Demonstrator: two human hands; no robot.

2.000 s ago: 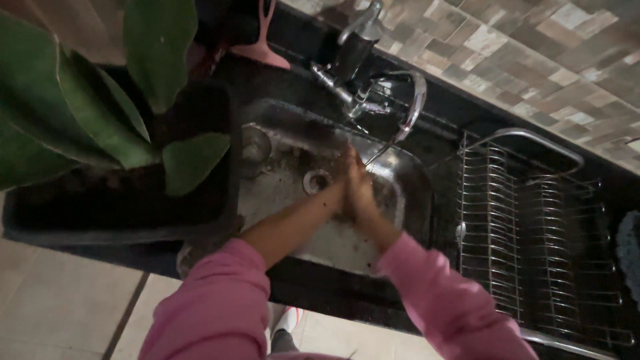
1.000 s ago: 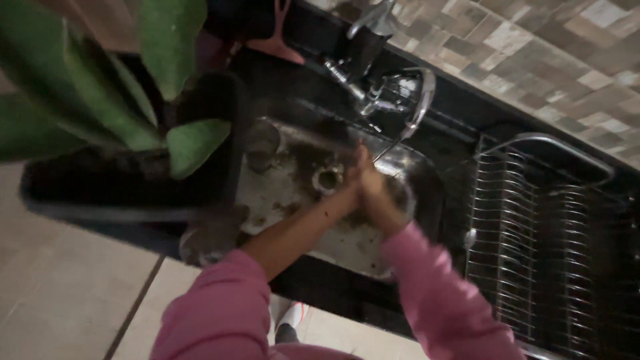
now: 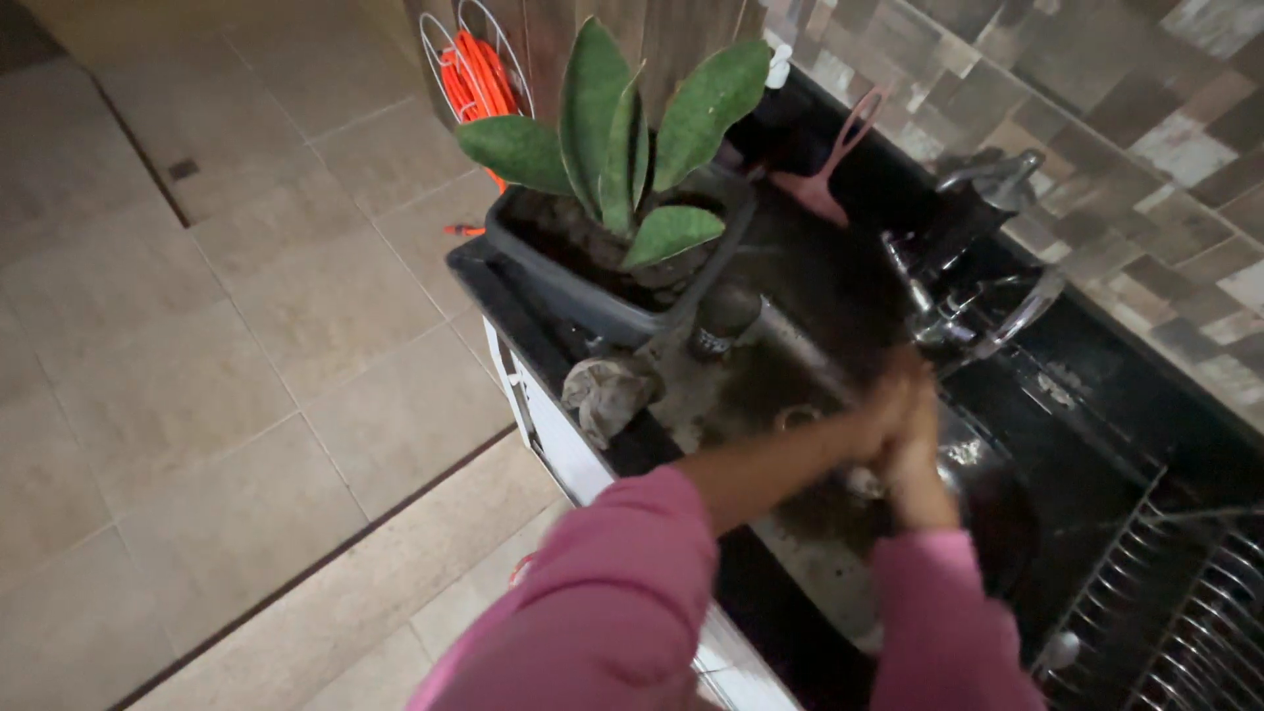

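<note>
My left hand (image 3: 879,410) and my right hand (image 3: 916,434) press together, palm to palm, over the metal sink (image 3: 820,583); both are blurred. No object shows between them, though the space between the palms is hidden. Just beyond my fingertips is the chrome faucet (image 3: 1017,316). Dark soil-like dirt lies on the sink bottom around the drain (image 3: 798,419). A dark cup-like container (image 3: 726,318) stands at the sink's far left corner. On the counter edge left of the sink lies a crumpled grey cloth (image 3: 610,395).
A broad-leaved plant grows in a grey rectangular pot (image 3: 592,296) on the black counter. Behind it lies a pink long-handled utensil (image 3: 825,183). A dark dispenser (image 3: 973,212) stands by the tiled wall. A wire dish rack (image 3: 1185,612) is at the lower right, and a coiled orange cable (image 3: 479,79) hangs beyond the pot.
The view has swung left, bringing in more floor and the orange cable. My hands remain pressed together over the sink in all frames.
</note>
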